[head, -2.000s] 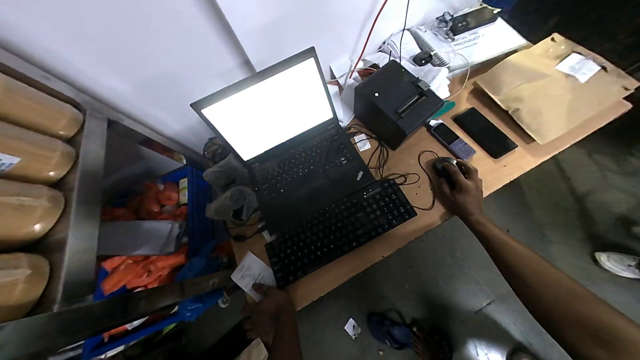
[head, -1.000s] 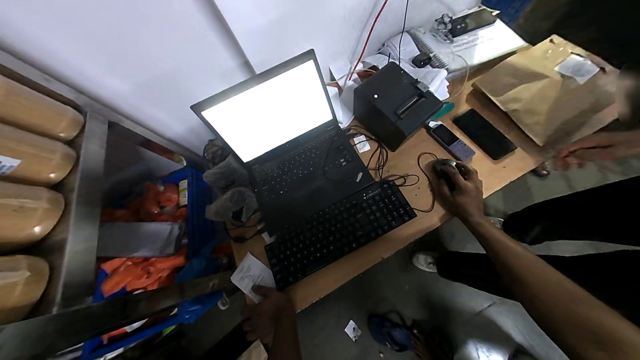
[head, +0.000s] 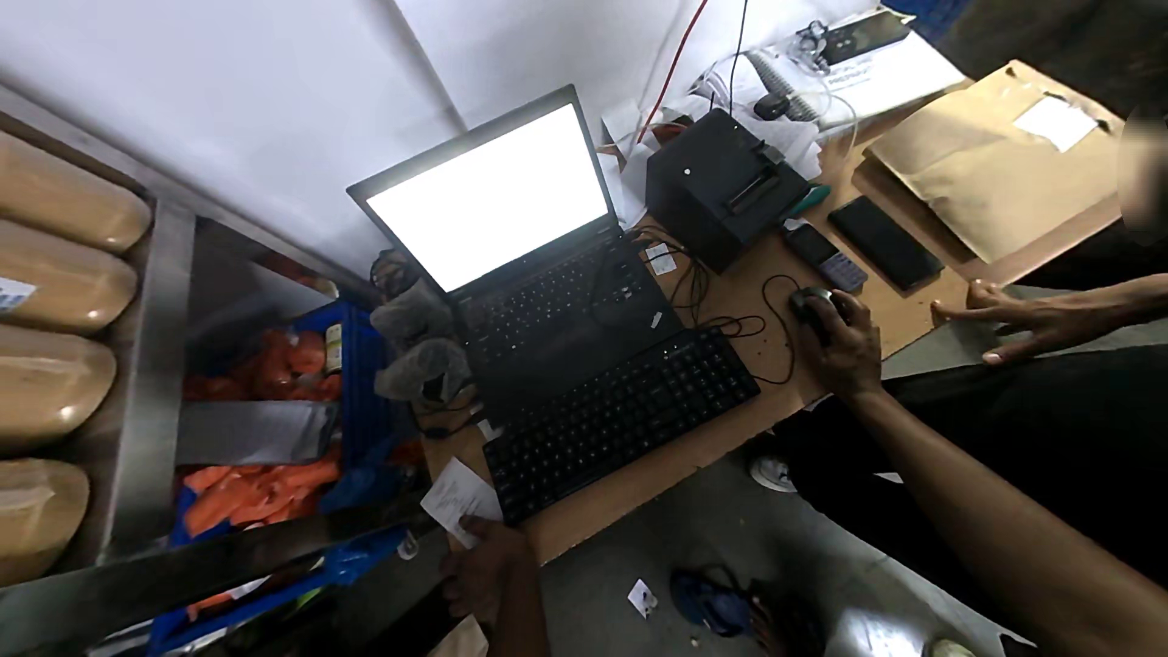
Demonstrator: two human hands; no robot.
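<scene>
My right hand (head: 841, 345) rests over a black computer mouse (head: 815, 306) at the table's near edge. At the table's left corner my left hand (head: 488, 566) has its thumb on a slip of white paper (head: 459, 497); its other fingers are partly in shadow. Between the hands lies a black keyboard (head: 620, 420), set against the front of an open laptop (head: 566, 315) whose screen is bright white. A black box-shaped device, perhaps a label printer (head: 721, 187), stands behind the mouse. A keypad phone (head: 824, 255) and a dark smartphone (head: 885, 242) lie to the right.
A brown paper parcel (head: 995, 164) lies on the table (head: 639, 474) at right. Another person's hand (head: 1049, 319) reaches by its edge. Loose cables (head: 698, 287) run beside the laptop. At left, a metal rack (head: 151, 365) holds wrapped rolls; blue crates (head: 365, 365) contain orange bags. Sandals (head: 712, 598) are on the floor.
Another person has come in at the right, absent two seconds ago, and their hand has moved left toward the phones. My two hands have stayed at the mouse and the paper.
</scene>
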